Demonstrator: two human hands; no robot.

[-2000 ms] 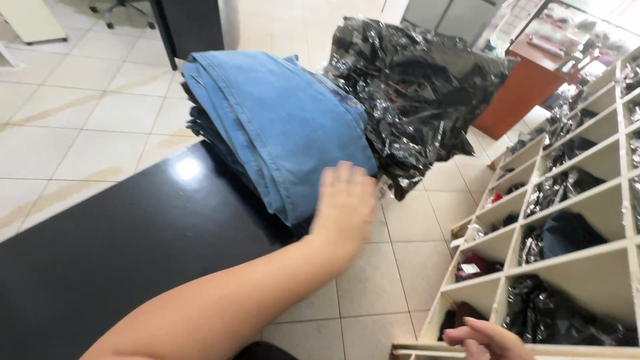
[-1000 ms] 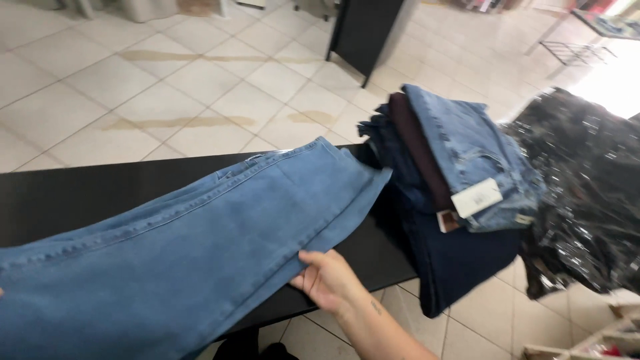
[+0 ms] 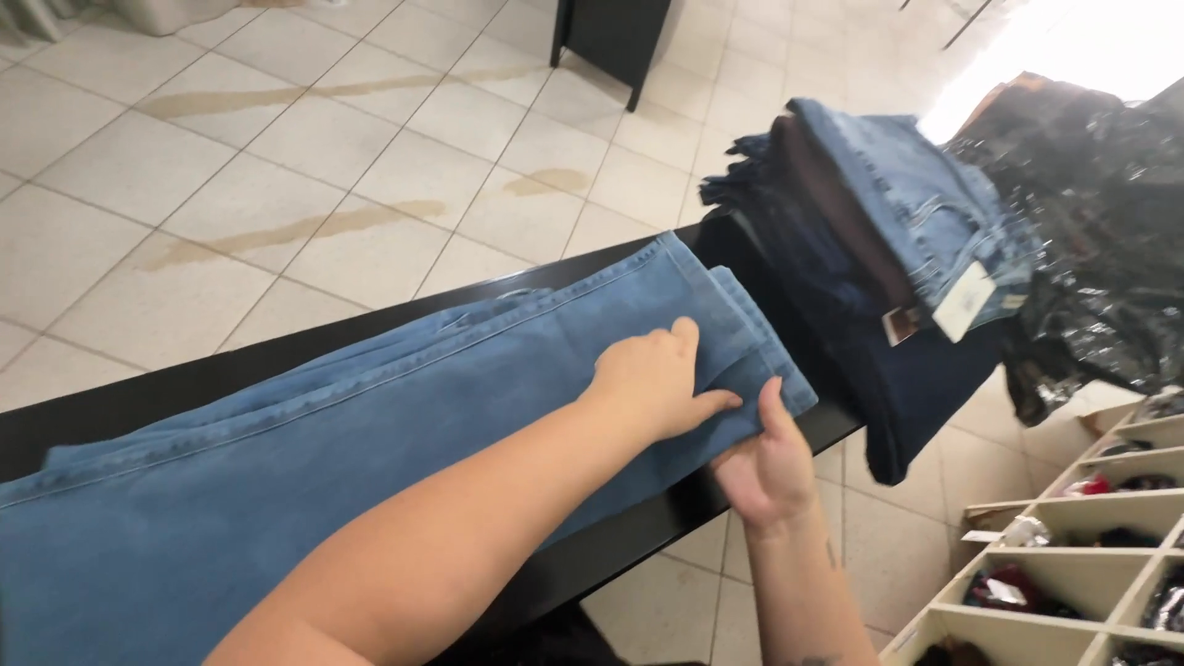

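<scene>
A pair of blue denim jeans (image 3: pixel 370 435) lies lengthwise on a black table (image 3: pixel 638 546), its leg hems toward the folded pile. My left hand (image 3: pixel 652 375) rests on top of the legs near the hems, fingers partly bent; whether it pinches any cloth cannot be told. At the near edge of the hems, my right hand (image 3: pixel 768 453) has its thumb up over the denim and its fingers partly hidden under the cloth. Just beyond the hems sits a stack of folded dark trousers (image 3: pixel 916 388), topped by lighter blue jeans (image 3: pixel 916 203) with a white tag (image 3: pixel 964 302).
Black plastic wrapping (image 3: pixel 1091 240) bulges beside the stack at the right. Cream cubbyhole shelving (image 3: pixel 1064 564) with bagged items fills the lower right. A black furniture panel (image 3: pixel 615 46) stands on the tiled floor (image 3: pixel 305 185) past the table.
The blue jeans, on the stack two seconds ago, now lie spread along the table. Since one second ago my left hand has come onto the hem end, beside my right hand. The view has swung.
</scene>
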